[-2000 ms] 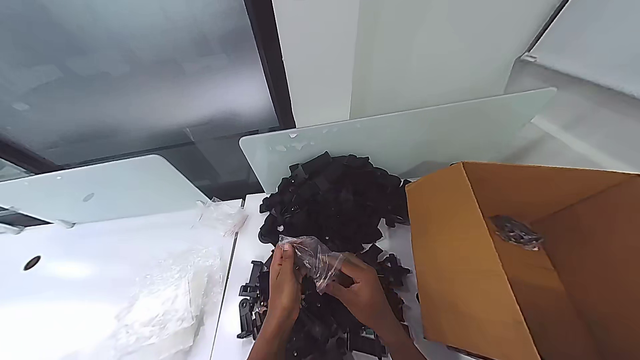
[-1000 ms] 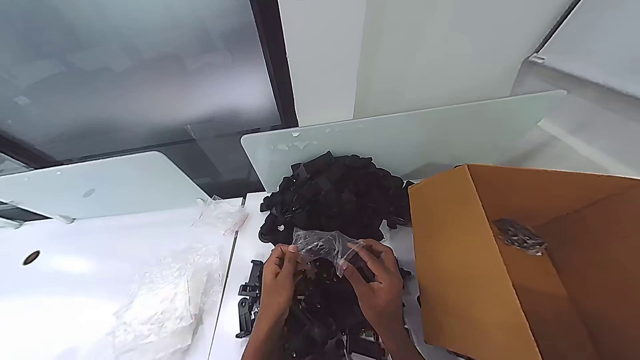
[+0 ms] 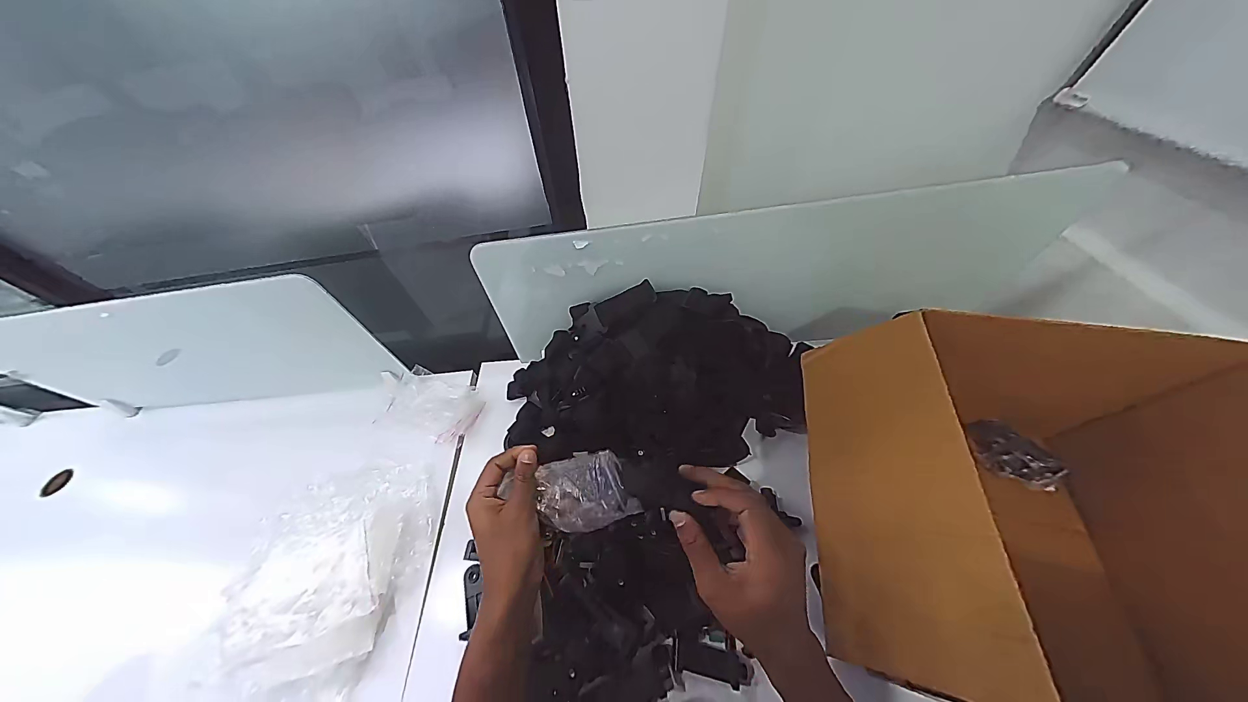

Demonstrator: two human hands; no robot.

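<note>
A small clear plastic bag (image 3: 585, 490) is pinched at its left end between the thumb and fingers of my left hand (image 3: 512, 502). My right hand (image 3: 741, 546) is to the right of the bag, fingers apart, over dark parts; whether its fingertips touch a part cannot be told. Behind both hands rises a large heap of black pieces (image 3: 663, 370). More black plastic parts (image 3: 624, 585) lie below and between the hands, partly hidden by them. What the bag holds is not clear.
An open cardboard box (image 3: 887, 507) stands at the right, with a bag of dark parts (image 3: 1017, 454) inside. Clear plastic bags (image 3: 312, 585) are piled on the white table (image 3: 127, 546) at the left, with another bag (image 3: 432, 405) farther back. A frosted panel (image 3: 780, 253) edges the table behind the heap.
Both hands were on the clear bag one second ago. My right hand has come off it and moved away to the right, while my left hand keeps hold.
</note>
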